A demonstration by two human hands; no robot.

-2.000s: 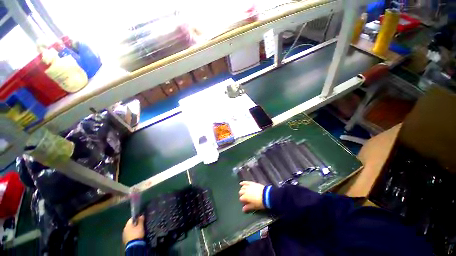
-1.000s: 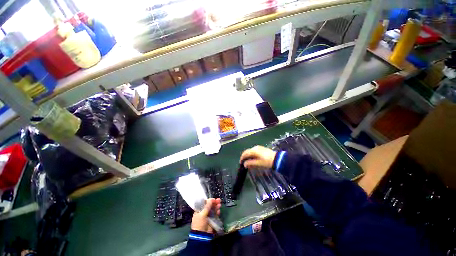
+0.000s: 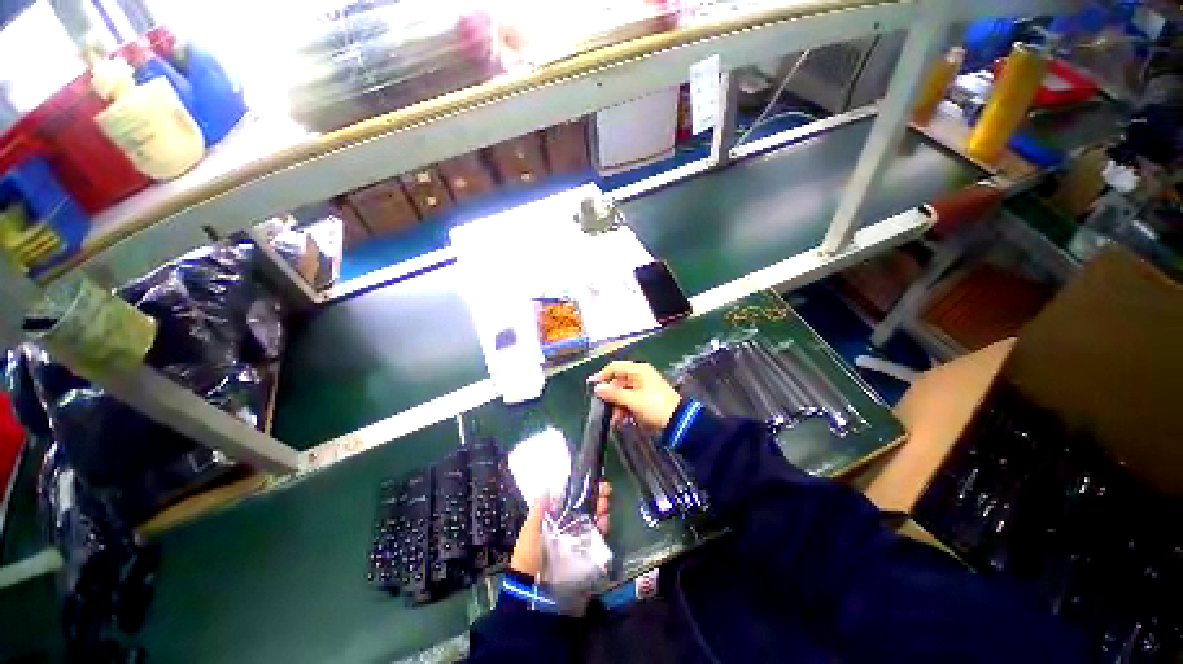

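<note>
My right hand [image 3: 636,393] pinches the upper end of a black remote control [image 3: 590,454]. Its lower end is at or in a clear poly bag [image 3: 575,550] held in my left hand [image 3: 535,534]; how far inside cannot be told. A whitish stack of bags [image 3: 540,464] sticks up from my left hand. Unbagged remotes [image 3: 441,519] lie in a block with buttons up, left of my hands. Bagged remotes [image 3: 765,383] with a silvery shine lie in a row at the right, some partly behind my right hand and sleeve.
White paper sheets [image 3: 480,253] lie behind my hands with a small tray of orange bits [image 3: 562,324] and a mobile phone [image 3: 663,291]. Yellow loops [image 3: 756,314] lie near the bagged row. An open cardboard carton [image 3: 941,422] stands lower right. A black plastic heap [image 3: 182,350] lies left.
My right hand has brought the remote left and slightly down, to the bag in my left hand. My left hand has stayed near the same spot. The view has shifted slightly.
</note>
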